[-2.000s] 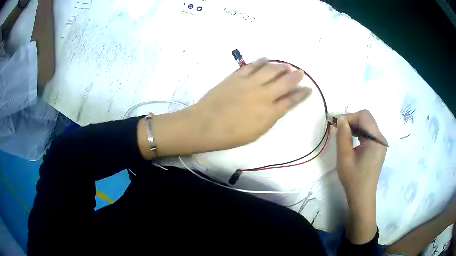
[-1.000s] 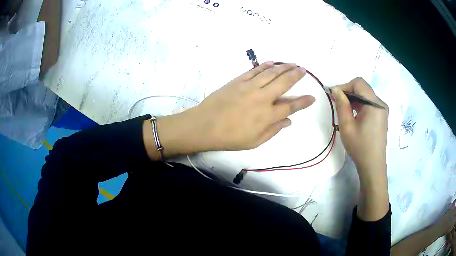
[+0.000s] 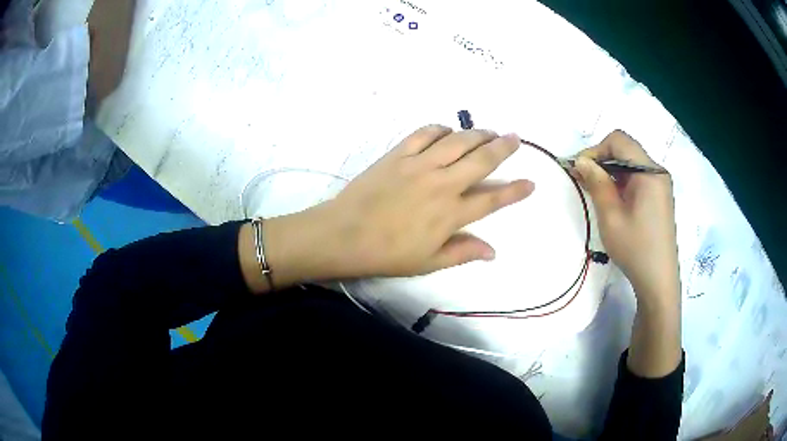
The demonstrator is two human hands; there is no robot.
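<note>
A thin red-and-black wire pair (image 3: pixel 588 220) curves in a large arc along a pale round plate (image 3: pixel 518 237), which barely stands out from the table. Small black connectors sit at its top end (image 3: pixel 465 119), right side (image 3: pixel 599 257) and lower end (image 3: pixel 424 322). My left hand (image 3: pixel 423 202) lies palm down over the plate, fingers spread, fingertips near the upper wire. My right hand (image 3: pixel 634 202) holds a slim dark tool (image 3: pixel 628 166) like a pen, its pale tip at the wire's upper right. What lies under my left palm is hidden.
A white cord (image 3: pixel 289 171) loops left of my wrist and passes below the plate. The white table (image 3: pixel 224 86) has pen marks. A dark green surface (image 3: pixel 682 52) lies beyond its edge. Another person's arm and pale sleeve (image 3: pixel 43 121) are at the left. Blue floor shows lower left.
My right hand has moved up along the arc from the right-side connector, which is now uncovered. The plate and wires appear lower and further right in view. My left hand stays over the plate.
</note>
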